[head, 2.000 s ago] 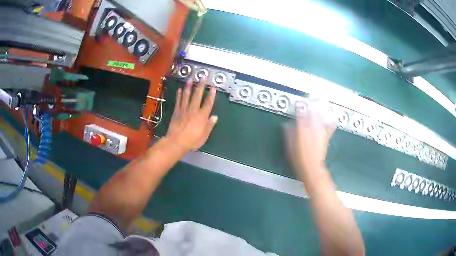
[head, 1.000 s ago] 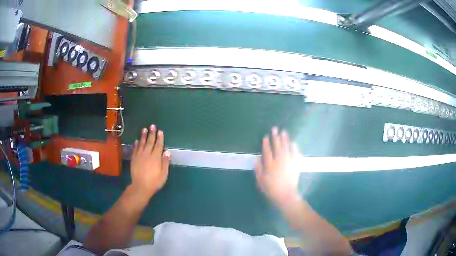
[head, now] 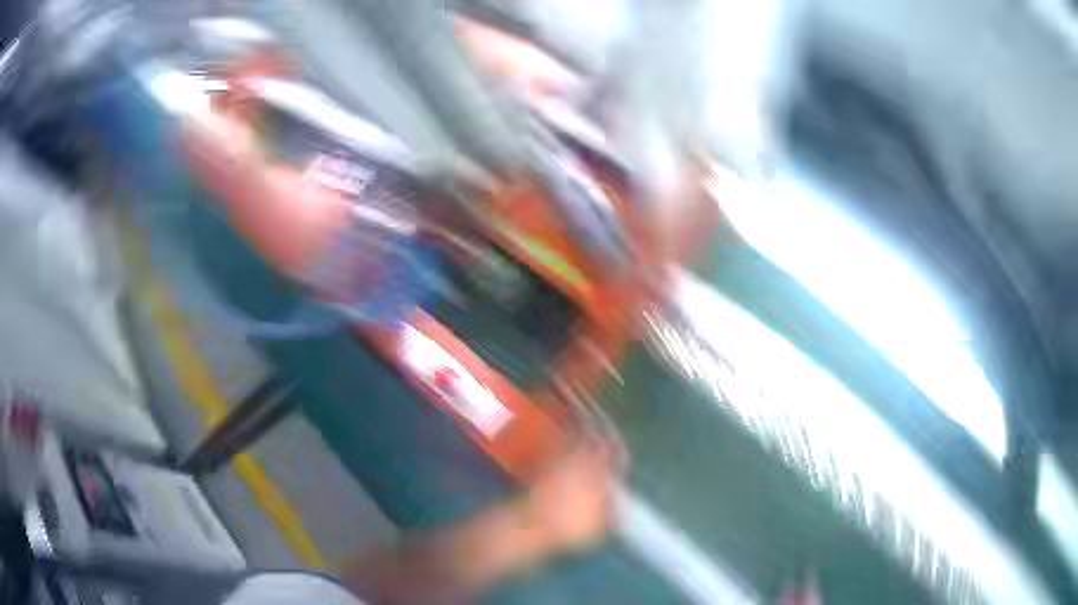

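Note:
The whole view is strongly blurred. My left hand (head: 573, 490) is at the lower middle, by the near corner of the orange machine (head: 532, 443); its fingers are smeared and I cannot tell whether they hold anything. A small pinkish patch at the bottom edge, right of centre, looks like fingertips of my right hand (head: 800, 586); the rest is cut off. The row of silver housing plates (head: 816, 455) shows only as streaks along the white guide rail (head: 875, 473). Their round inserts cannot be made out.
The machine has a dark opening (head: 520, 313) and a pale switch box (head: 455, 381) with a red button. Another person's arm (head: 266, 207) shows at the upper left beyond the machine. The near white rail (head: 686, 550) runs towards the bottom edge. A yellow floor line (head: 201, 372) is at the left.
The view has swung left and tilted, bringing the machine to the middle. My left hand now appears beside the machine's corner. My right hand has nearly left the picture at the bottom.

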